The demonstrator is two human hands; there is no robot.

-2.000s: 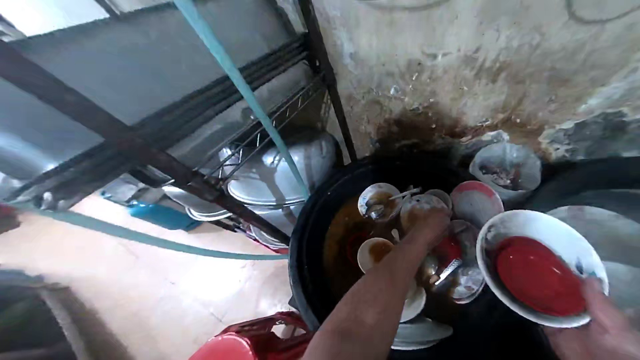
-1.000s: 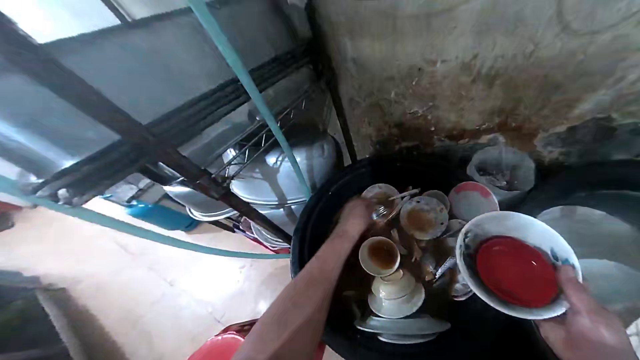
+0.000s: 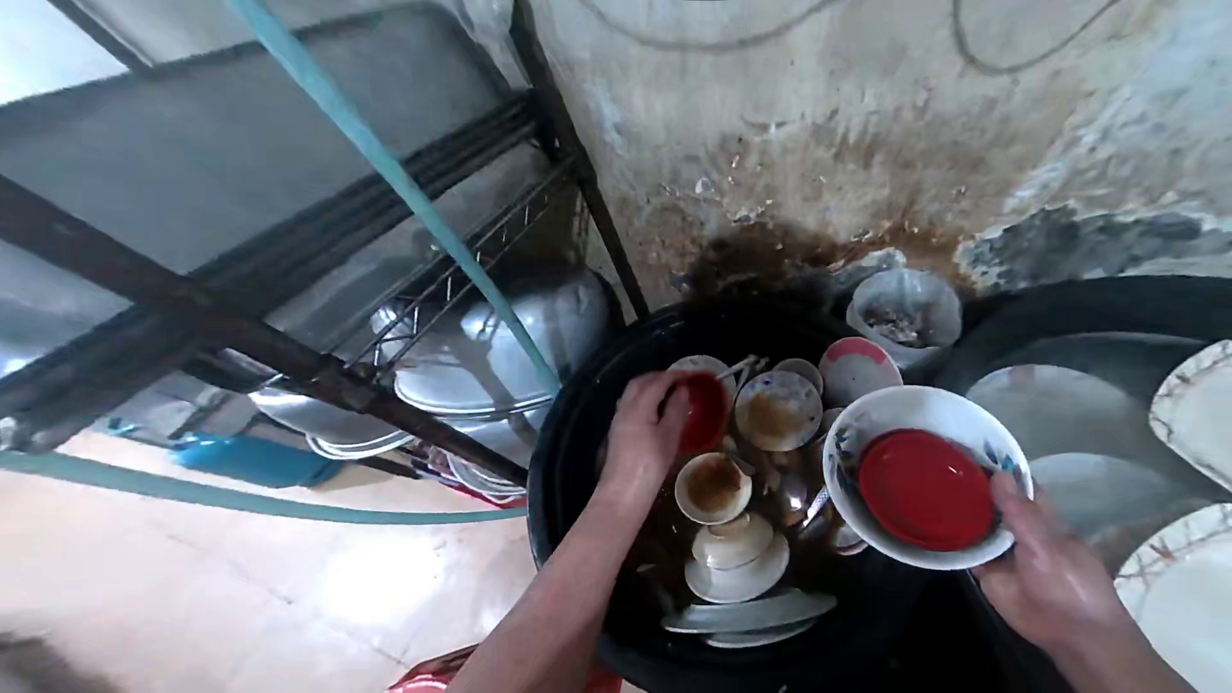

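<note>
My left hand (image 3: 647,431) grips a small red dish (image 3: 704,412) over the left part of a black tub (image 3: 551,481). In my right hand (image 3: 1049,568) is a white bowl (image 3: 871,409) with a floral pattern, held by its right rim, and a red dish (image 3: 926,489) lies inside it. Below the hands, the tub holds murky brown water and used dishes: a small cup with brown residue (image 3: 713,488), an upturned bowl (image 3: 733,544), a stained bowl (image 3: 778,412), a pink-and-white bowl (image 3: 859,373) and plates (image 3: 749,612) standing at the front.
A clear plastic container (image 3: 905,313) with scraps stands behind the tub, near the stained wall. At right, another basin holds white plates (image 3: 1189,577) and submerged plates (image 3: 1054,414). Left are a metal rack (image 3: 260,337), large metal pots (image 3: 539,327) and a pale green hose (image 3: 385,164).
My left hand was empty-looking among the dishes at the tub's left side; a red dish now shows in it. My right hand still holds the bowl with the red dish inside.
</note>
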